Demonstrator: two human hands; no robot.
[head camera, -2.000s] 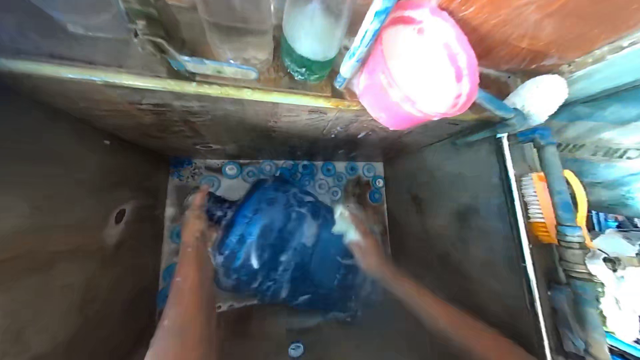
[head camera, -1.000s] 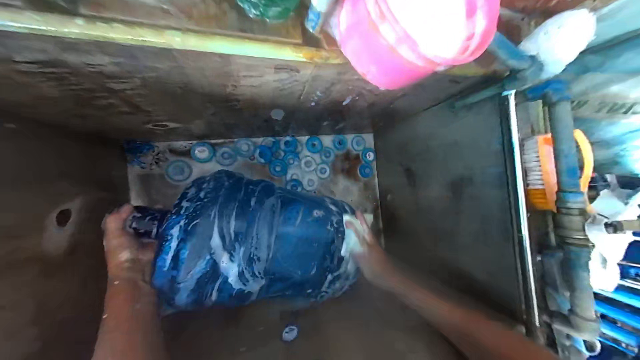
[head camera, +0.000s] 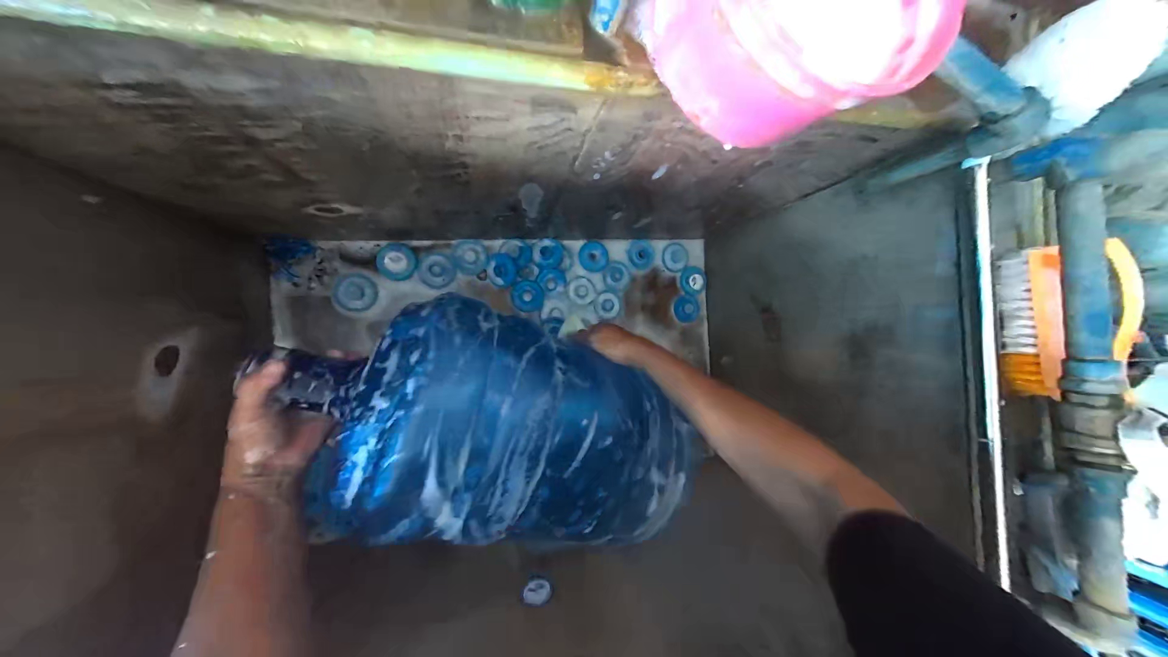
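A large blue plastic water jug (head camera: 511, 429), streaked with suds, lies on its side in a deep basin, its neck (head camera: 306, 381) to the left. My left hand (head camera: 272, 424) is closed round the neck. My right hand (head camera: 613, 343) is at the far upper side of the jug, with a pale cloth or sponge (head camera: 575, 325) partly visible under its fingers. The jug hides part of that hold. Several blue bottle caps (head camera: 550, 281) lie on the basin floor just behind the jug.
Basin walls (head camera: 821, 365) rise on both sides. A pink bucket (head camera: 776, 82) overhangs the far ledge (head camera: 347, 47). At the right, an orange scrub brush (head camera: 1040, 319) stands beside a blue-grey pipe (head camera: 1086, 274). One cap (head camera: 537, 590) lies near the front.
My right hand has moved from the jug's right end to its far upper side. My left hand stays at the neck. The view has shifted, with the pink bucket now nearer the top edge.
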